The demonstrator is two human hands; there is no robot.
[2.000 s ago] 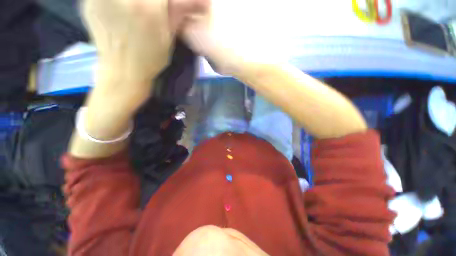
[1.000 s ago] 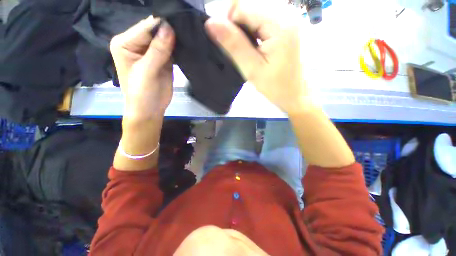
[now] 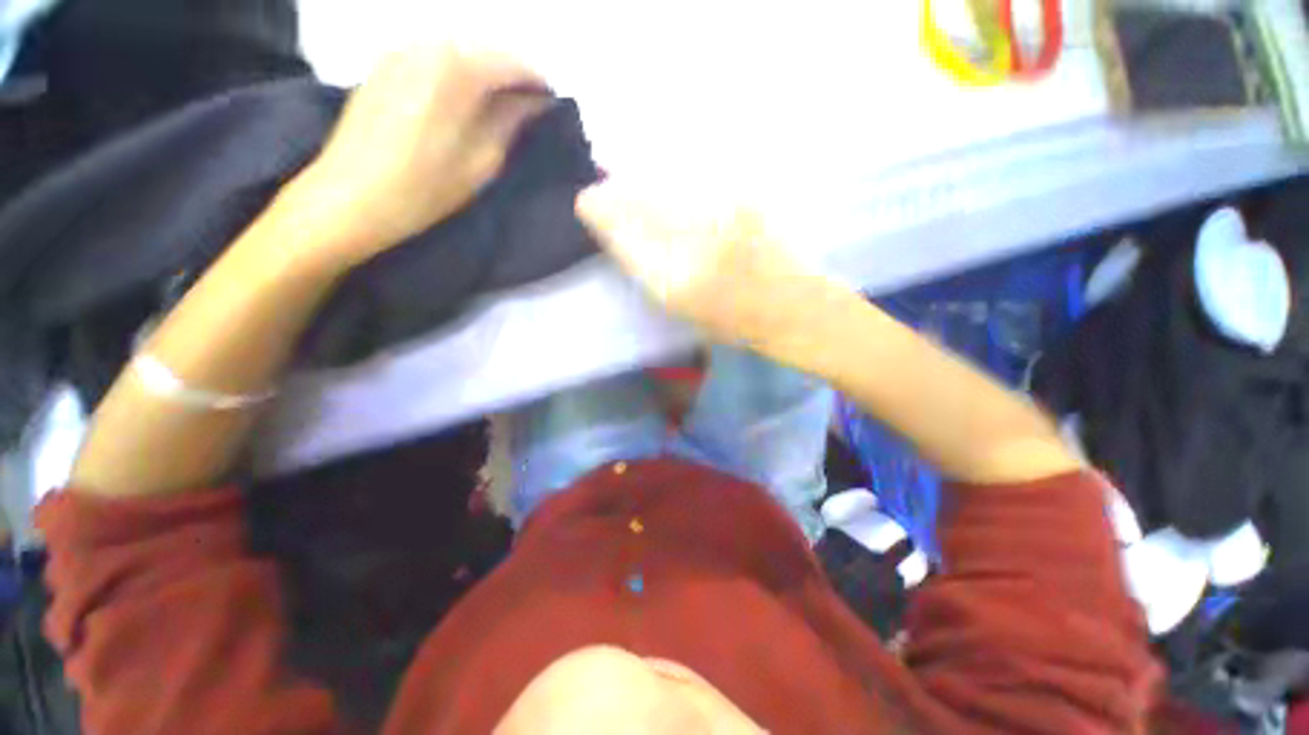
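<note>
The black garment lies over the table's front left part and runs off to the left under my left arm. My left hand is on top of it, fingers bent over its upper edge; it is blurred, and the fingertips sit near the garment's right end. My right hand is at the garment's right edge, fingers towards the cloth. It is blurred and washed out by the bright table, so I cannot tell if it grips the cloth. The needle area is not in view.
The white table has a pale front edge. Scissors with yellow and red loops lie at the upper right, beside a dark rectangle, maybe a phone. A blue basket and black and white pieces are below the table at right.
The black piece that was held up between both hands is now lower, with more black cloth across the table's left part. My left hand has moved over the cloth. The view has tilted and shifted.
</note>
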